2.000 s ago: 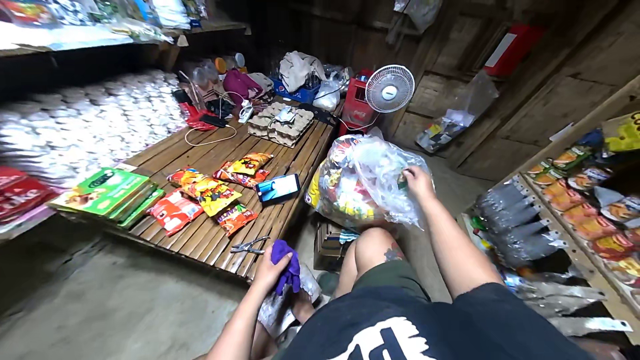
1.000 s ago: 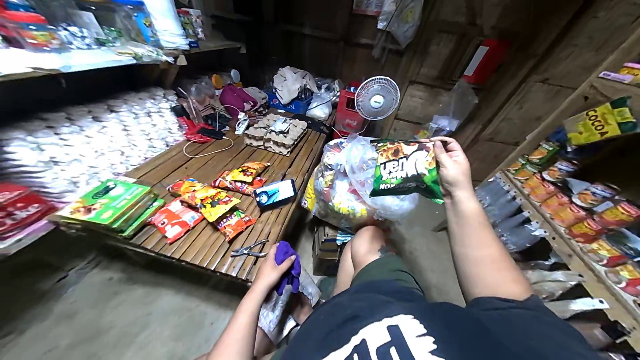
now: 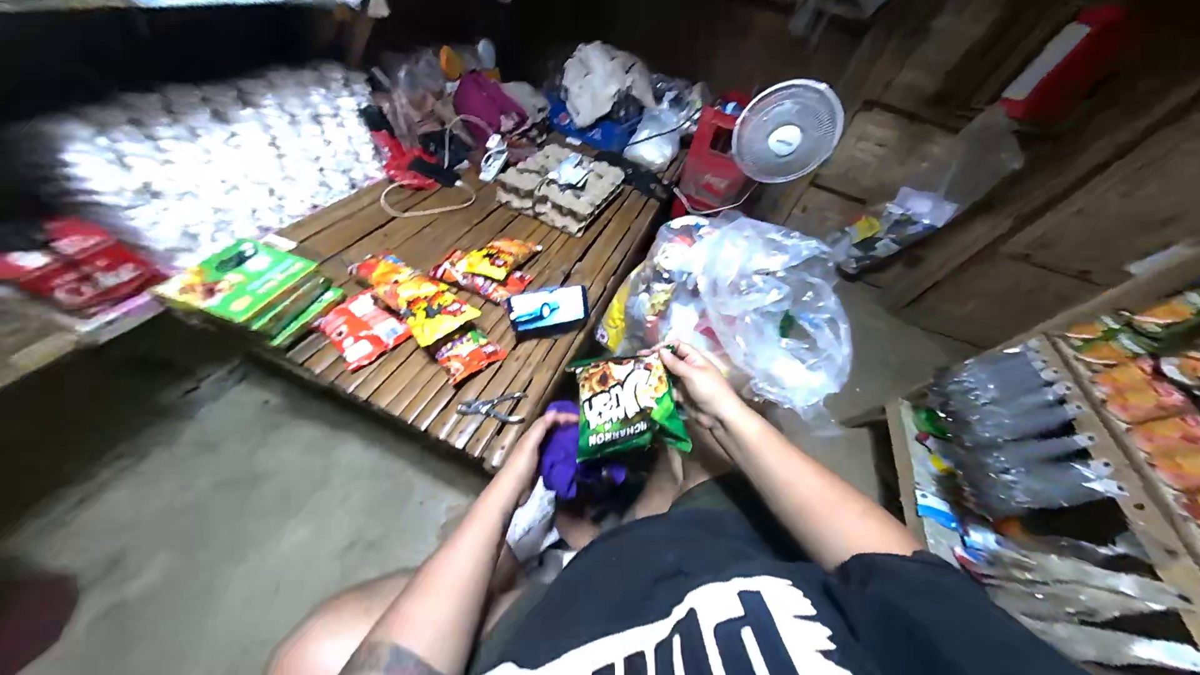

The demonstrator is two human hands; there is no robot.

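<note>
My right hand grips the upper right corner of a green snack packet above my lap. Just left of the packet, my left hand holds a purple cloth, which the packet partly hides. Pliers lie on the slatted bamboo table near my left hand. Farther back on it are an orange-and-yellow snack packet, a red packet and a phone with its screen lit. A large clear plastic bag of packets stands beyond my right hand.
Green packs are stacked at the table's left corner. Egg trays lie toward its back, near a white cable. A fan stands beside a red crate. At right, a wooden rack holds hanging packets.
The right hand was at the clear bag, then held up the green packet beside it. Now the packet is lower and farther left, close to the left hand, which still has the purple cloth.
</note>
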